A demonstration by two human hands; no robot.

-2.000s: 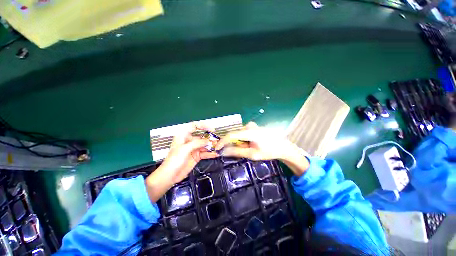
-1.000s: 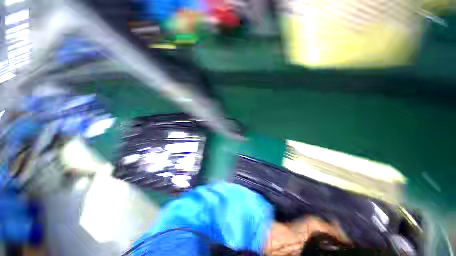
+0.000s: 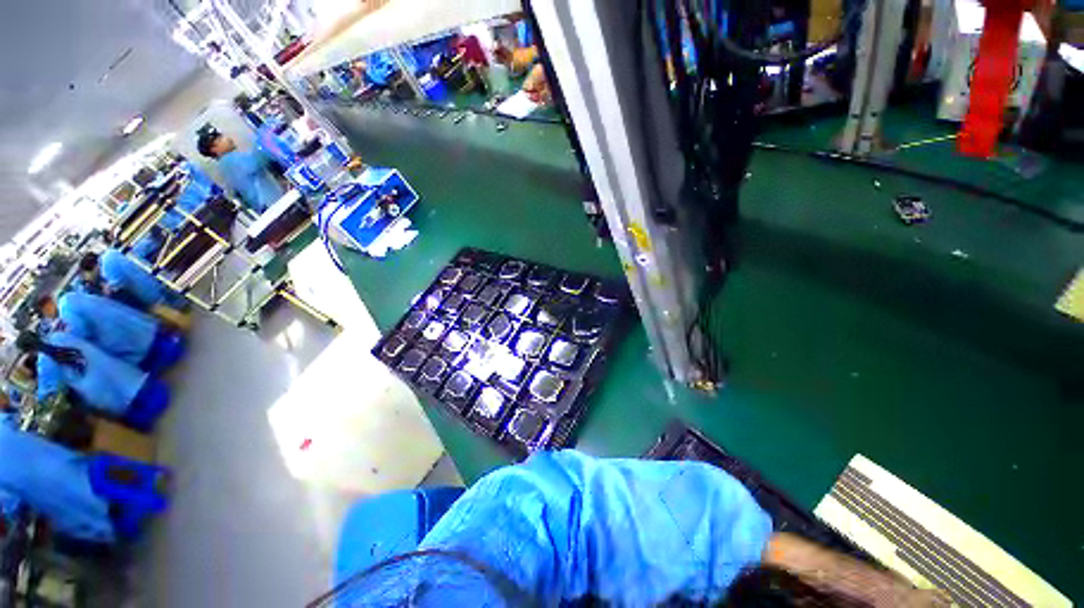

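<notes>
My left arm, in a blue sleeve, crosses the bottom of the view. Only bare skin of the wrist or back of my left hand (image 3: 862,577) shows at the lower right; the fingers are cut off or hidden, so its hold cannot be told. My right hand is out of the picture. Part of a black blister tray (image 3: 701,449) shows behind the sleeve. A pale sheet with grey-brown stripes (image 3: 939,532) lies just beyond it at the lower right.
Another black tray (image 3: 481,311) holding square units lies left of a grey upright post (image 3: 618,178) with black cables. A blue box (image 3: 378,208) stands farther back. A white surface (image 3: 357,422) is at the left edge of the bench. People in blue smocks sit at the far left.
The view has swung far to the left and up. Both hands were together over the tray at a small unit; now only part of the left shows. The post and far room have come into view.
</notes>
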